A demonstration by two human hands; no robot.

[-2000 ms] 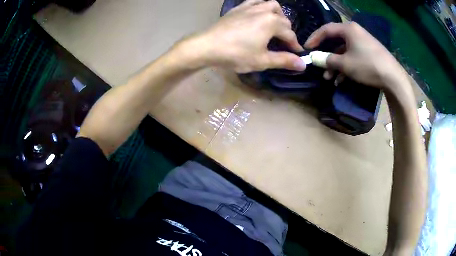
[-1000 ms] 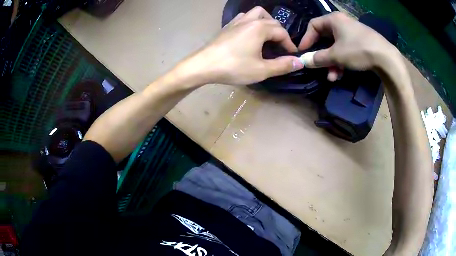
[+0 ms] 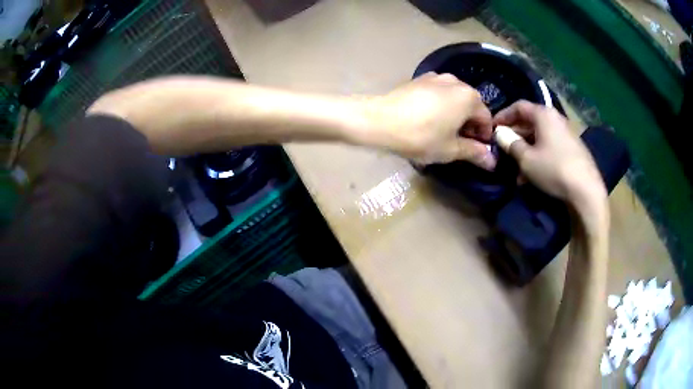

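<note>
A black portable fan lies on the tan bench, its round head (image 3: 448,61) grille up and its chunky block base (image 3: 532,235) toward the lower right. White strips sit on the head's rim (image 3: 544,93) at the top and right. My left hand (image 3: 448,121) lies over the head with fingertips pinched together at the near side. My right hand (image 3: 543,144), an off-white wrap (image 3: 507,138) on one finger, meets it there. The fingers hide whether a strip is between them. A pile of loose white strips (image 3: 638,319) lies at lower right.
A green mesh crate (image 3: 228,254) with black fans (image 3: 232,167) stands left of the bench (image 3: 380,266). Beyond the bench runs a green conveyor belt (image 3: 593,68). A whitish plastic bag (image 3: 672,357) is at the lower right edge. Dark items sit at the bench's top edge.
The view has shifted, so the fan and hands appear lower and further right, and more of the crate and strip pile shows. Both hands are still together at the fan head.
</note>
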